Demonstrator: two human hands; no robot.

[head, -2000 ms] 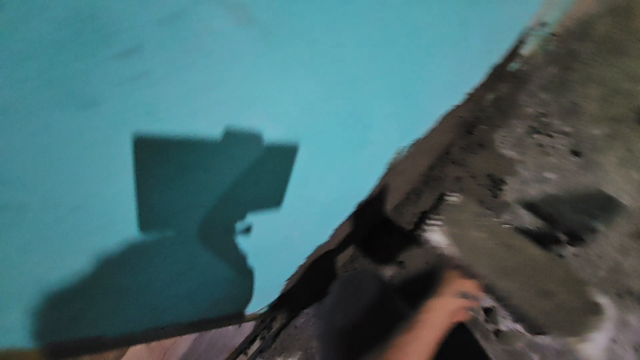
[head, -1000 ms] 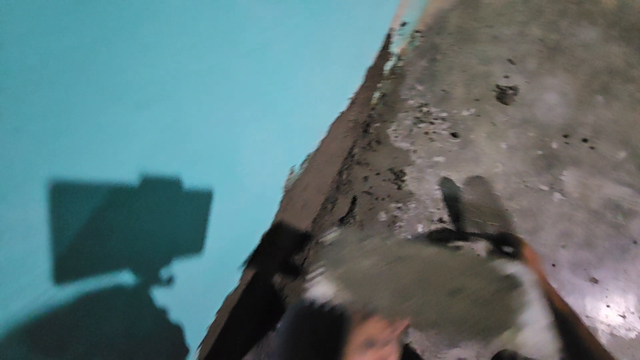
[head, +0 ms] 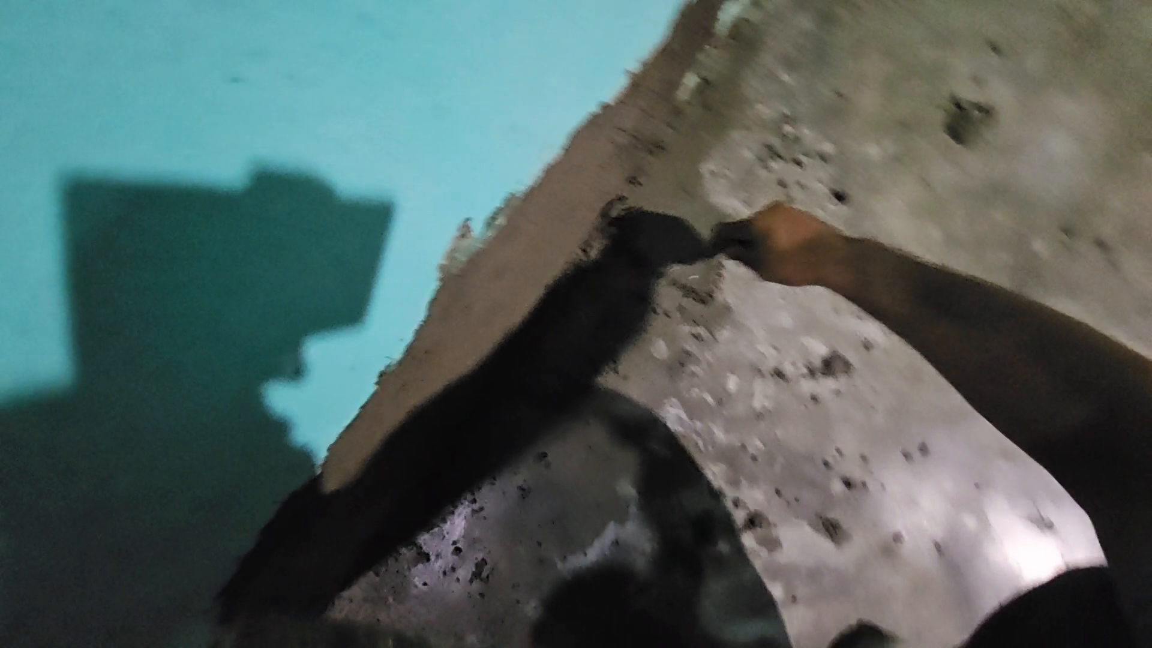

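My right hand [head: 796, 245] reaches in from the right, its fingers bent, over the edge of a brown mortar strip [head: 504, 279]. That strip runs diagonally along the foot of a turquoise wall [head: 504, 90]. A dark shape [head: 736, 238] lies at the fingertips; blur and shadow hide whether it is a tool or shaded fingers. The long dark shadow of an arm [head: 504, 387] stretches from there to the lower left. My left hand is out of view.
Rough grey concrete floor [head: 900, 396] with dark crumbs and pale patches spreads on the right. A shadow of a head and a boxy shape [head: 225, 270] falls on the wall. Dark, unclear shapes [head: 1053, 612] stand at the bottom edge.
The hand at the bottom and the blurred grey, mortar-like mass near it have gone out of view. My right hand now shows at the mortar strip, with its forearm stretched out.
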